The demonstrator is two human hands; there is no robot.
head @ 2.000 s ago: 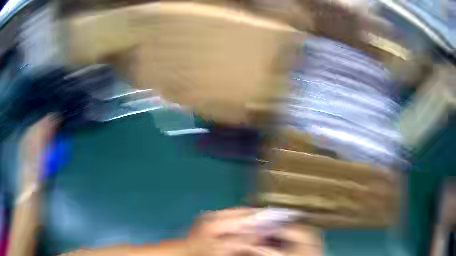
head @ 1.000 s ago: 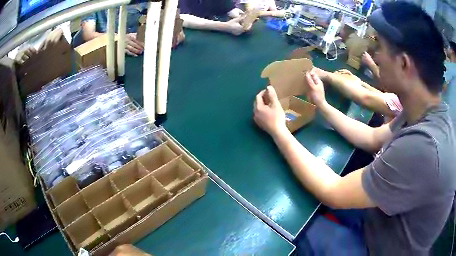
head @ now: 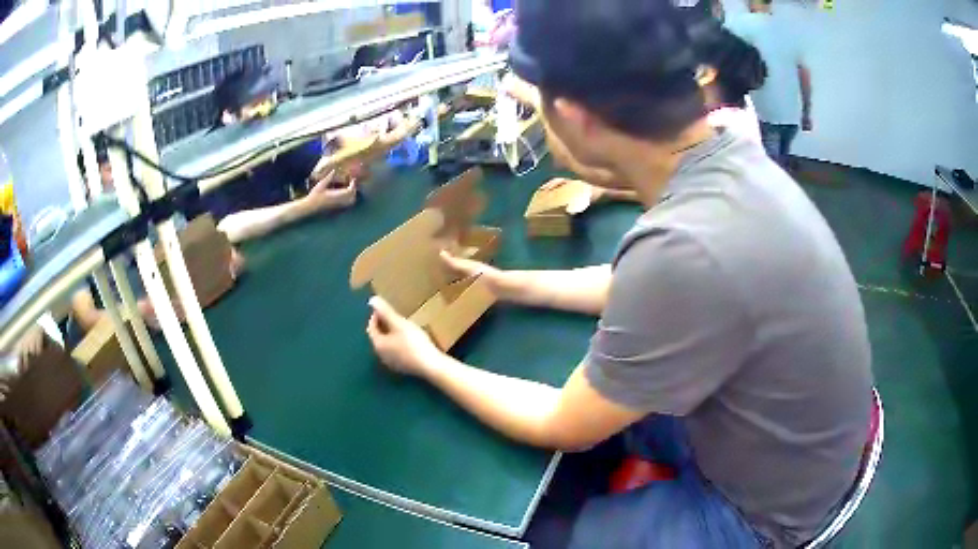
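Neither of my hands is in the picture. Nearest in front of me, at the lower left, is a divided carton tray (head: 313, 519) with brown cell dividers (head: 249, 500), cut off by the bottom edge. Clear poly bags (head: 129, 456) lie in rows over its far cells. Beyond it, a neighbouring worker's two hands hold an open brown mailer box (head: 459, 312) with its lid raised, over the green table. What lies inside that box is hidden.
The seated neighbour (head: 740, 322) in a grey shirt fills the right centre. Cream posts (head: 191, 318) stand behind the tray and carry a long rail. Other workers' hands hold cardboard across the table. More brown boxes (head: 550, 223) lie beyond the neighbour's hands. A red object (head: 924, 231) stands far right.
The view has swung right and up. The tray has shifted to the lower left corner, and the neighbour now sits nearer the centre. The fingers seen at the bottom edge are gone.
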